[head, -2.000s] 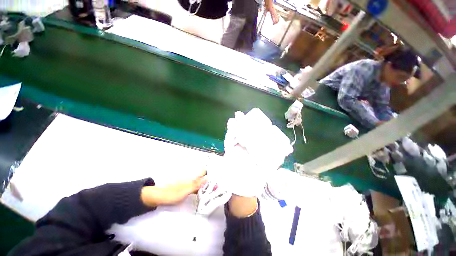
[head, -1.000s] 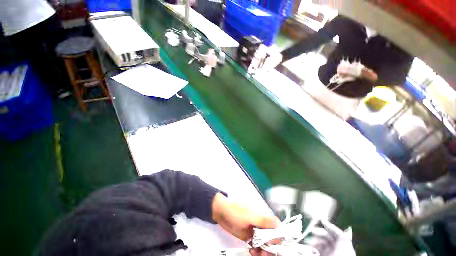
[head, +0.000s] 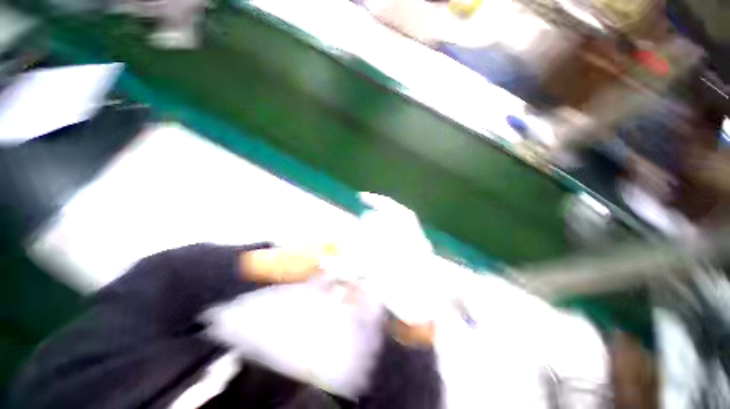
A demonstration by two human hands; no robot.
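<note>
The picture is strongly blurred. My bare left hand (head: 292, 264) reaches in from the left over the white bench covering (head: 200, 188); its fingers merge into a bright white mass. My right hand (head: 400, 256), in a white glove, is beside it at the bench's belt-side edge, with the wrist below. The two hands are close together. White units or cords between them cannot be told apart from the glove, so what each hand holds is unclear.
The green conveyor belt (head: 320, 104) runs diagonally beyond the bench. A white paper sheet (head: 56, 100) lies on the black bench top at left. Blurred white items (head: 176, 24) are on the belt at upper left. A pale post (head: 608, 272) crosses at right, near a whitish heap (head: 572, 351).
The view has swung back right from the stool and crates. Both hands now show nearer the middle, and the white units with cords seen clearly one second ago are blurred into white.
</note>
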